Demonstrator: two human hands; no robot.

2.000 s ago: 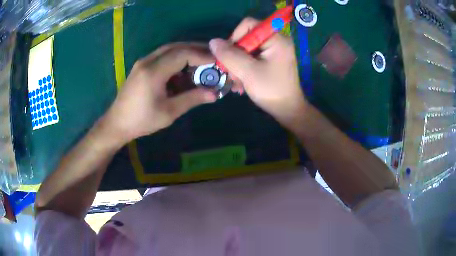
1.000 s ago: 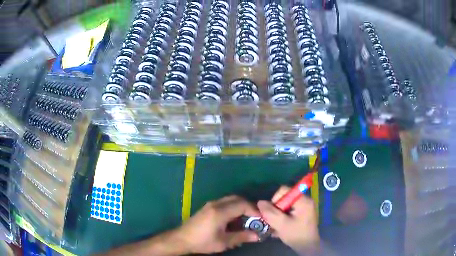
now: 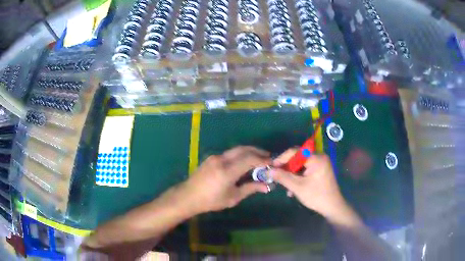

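A small round part (image 3: 262, 175), a silver-white ring with a grey centre, is held between the thumb and fingers of my left hand (image 3: 227, 178). My right hand (image 3: 315, 183) holds a red pen-type tool (image 3: 301, 156) with a blue dot on it. The tool's rear points up and right, with a thin red cord from it. My right thumb and fingertips are at the right edge of the part. The tool's tip is hidden by my fingers.
A stacked clear tray (image 3: 168, 76) with rows of ring parts stands behind. Three loose ring parts, one of them (image 3: 334, 132) nearest my right hand, and a reddish-brown square (image 3: 358, 162) lie right. A blue-dot sticker sheet (image 3: 114, 132) lies left. Side trays (image 3: 56, 148) flank the green mat.
The view has tilted, so the tray and mat sit higher in the picture than one second ago. My right fingertips are now closer over the part. The red tool points up more steeply.
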